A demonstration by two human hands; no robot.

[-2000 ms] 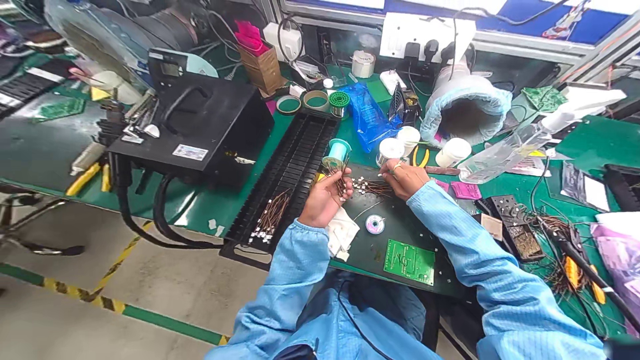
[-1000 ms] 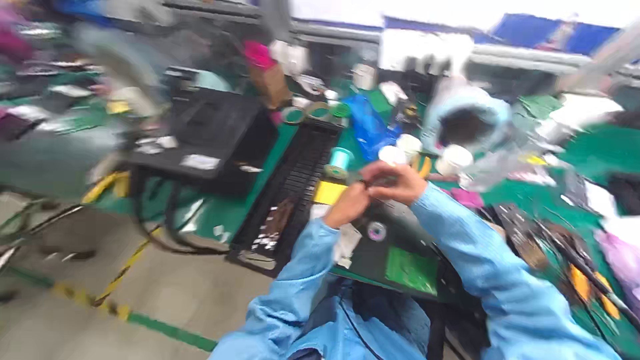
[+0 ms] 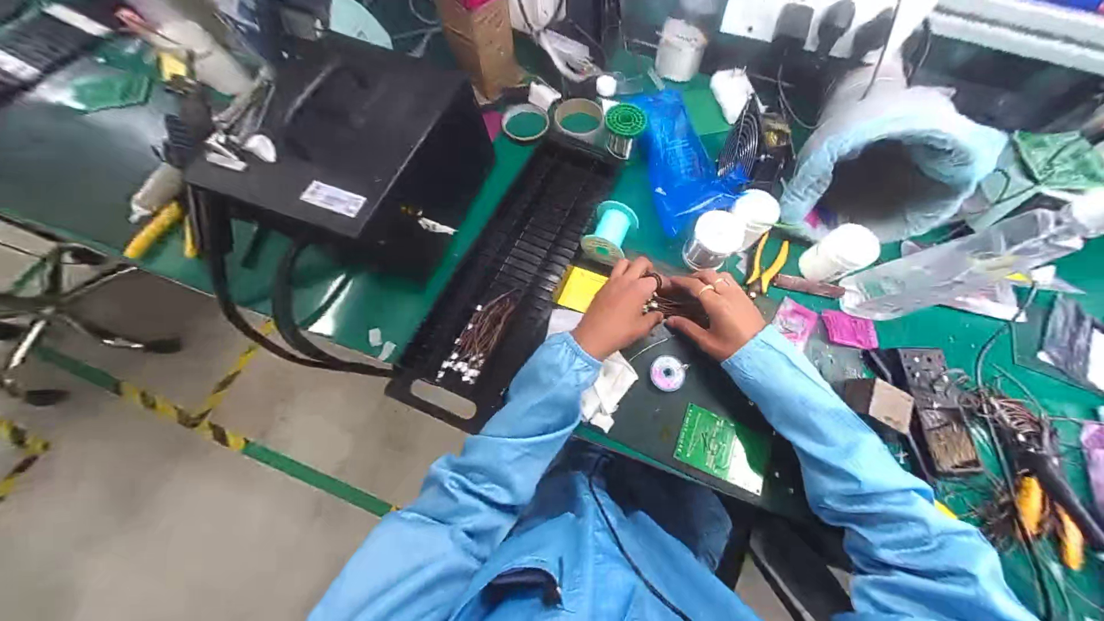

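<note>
My left hand (image 3: 619,309) and my right hand (image 3: 718,312) meet over the dark work mat, both closed around a bundle of thin brown wires (image 3: 668,304). Just behind my left hand stands a spool with a teal flange (image 3: 611,231), with a yellow pad (image 3: 580,288) beside the wrist. A small reel (image 3: 668,373) lies in front of the hands, and nearer my body is a green circuit board (image 3: 709,438). White crumpled cloth (image 3: 609,388) lies by my left sleeve. More brown wires with white connectors (image 3: 479,338) rest in the long black tray (image 3: 444,401).
A black box-shaped machine (image 3: 345,129) with thick cables stands at left. Behind my right hand are white bottles (image 3: 714,236) and yellow-handled pliers (image 3: 766,263). A blue plastic bag (image 3: 677,164) lies farther back. A wrapped duct opening (image 3: 888,181), a soldering-iron stand (image 3: 944,414) and orange-handled tools (image 3: 1031,504) are at right.
My right hand has left the white bottle it was at two seconds ago, and my left hand has left the teal spool, which now stands on the bench. Both hands have come together on the wires.
</note>
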